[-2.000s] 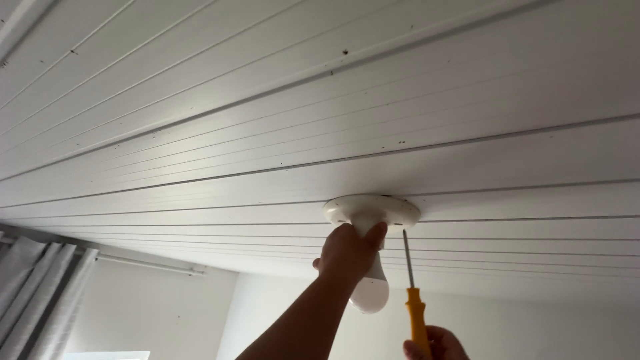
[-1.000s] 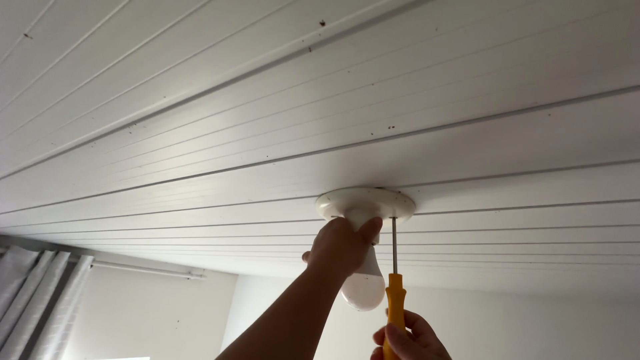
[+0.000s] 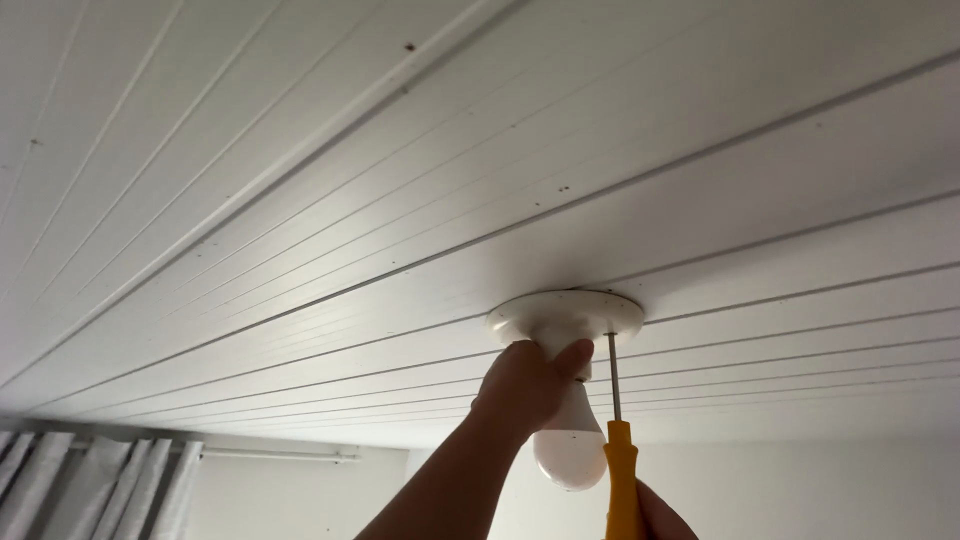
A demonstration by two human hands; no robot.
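Observation:
A round white lampholder base (image 3: 566, 315) sits against the panelled ceiling, with a white light bulb (image 3: 570, 450) hanging from its socket. My left hand (image 3: 525, 382) grips the neck of the lampholder above the bulb, thumb on the right side of the socket. At the lower edge of the view my right hand (image 3: 660, 514), mostly cut off by the frame, holds a screwdriver (image 3: 622, 480) by its yellow handle. The screwdriver points upward, and its tip meets the right part of the base. The screw head itself cannot be made out.
White grooved ceiling boards (image 3: 360, 225) with small dark specks spread overhead. At the lower left a grey curtain (image 3: 97, 487) hangs from a white rod (image 3: 277, 454). A pale wall (image 3: 787, 487) stands behind the bulb.
My right hand has raised the screwdriver, whose tip was just below the base two seconds ago and now touches it. My left hand keeps its grip on the lampholder.

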